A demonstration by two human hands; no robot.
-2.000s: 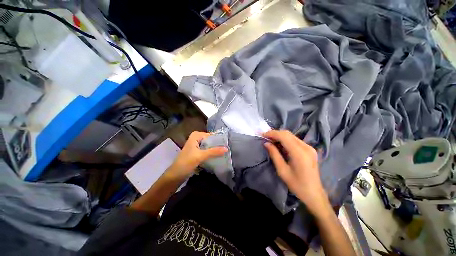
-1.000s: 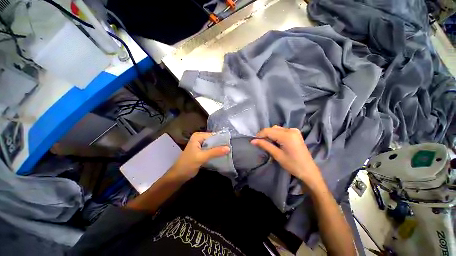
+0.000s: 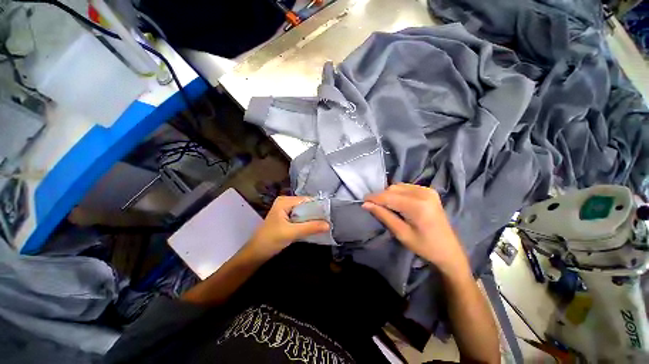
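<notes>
A large heap of grey garment cloth (image 3: pixel 441 106) lies in front of me and hangs over the table's front edge towards my lap. My left hand (image 3: pixel 288 224) pinches a folded edge of the garment between thumb and fingers. My right hand (image 3: pixel 413 217) pinches the same garment edge a little to the right, at a seam. A piece of dark grey cloth shows between the two hands. White lining (image 3: pixel 352 174) and frayed pale threads show just beyond them.
The sewing machine (image 3: pixel 583 220) with a green patch stands at the right, with small dark tools beside its head. A blue-edged table (image 3: pixel 107 153) is at the left. A pale flat panel (image 3: pixel 215 233) is below it. Black cloth (image 3: pixel 213 25) lies at the top.
The cloth beyond my hands has shifted and opened out, showing more seam, lining and pale threads. Both hands still hold the edge; my right hand has slid slightly along it.
</notes>
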